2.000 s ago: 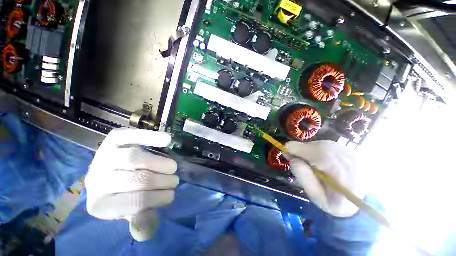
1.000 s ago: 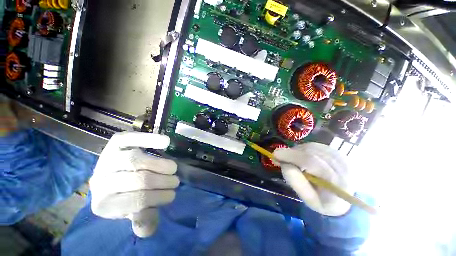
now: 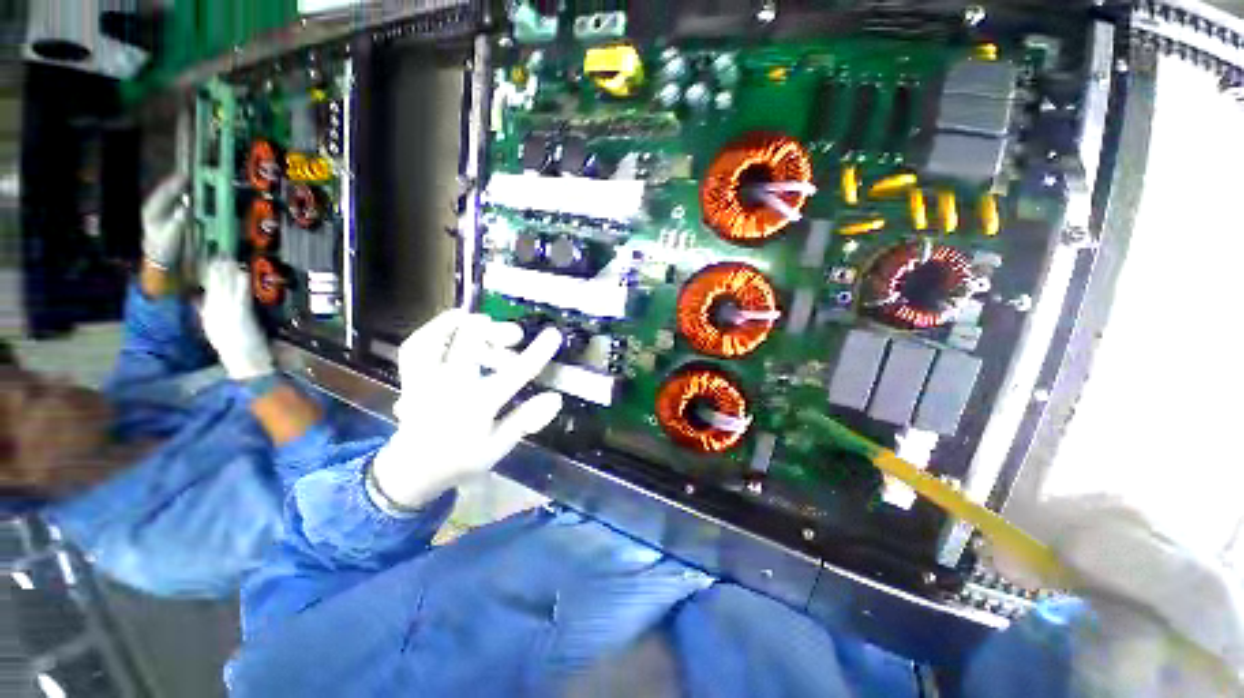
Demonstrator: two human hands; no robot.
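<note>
The green populated circuit board (image 3: 805, 123) lies in its dark carrier with bright metal edge bars (image 3: 1050, 286). Three copper-red toroidal inductors (image 3: 727, 311) stand in a column, with a darker ring (image 3: 922, 284) to their right. My gloved left hand (image 3: 471, 396) is over the lower left of the board, fingers spread at the lowest white heatsink bar (image 3: 587, 383); whether it touches parts is unclear. My gloved right hand (image 3: 1139, 566), blurred at the lower right, holds the yellow stick (image 3: 975, 511). The stick's tip points at the board's lower right, near the grey blocks (image 3: 903, 381).
At the left, a neighbouring worker's gloved hands (image 3: 235, 321) are at a second board (image 3: 293, 259) and a green slotted frame (image 3: 216, 164). The conveyor's metal rail (image 3: 655, 525) runs along the near side. A strong glare lies at the right.
The view has shifted, showing more of the board's right side and the neighbour. My left hand has opened and moved over the board. My right hand has moved right with the stick, away from the heatsink bars.
</note>
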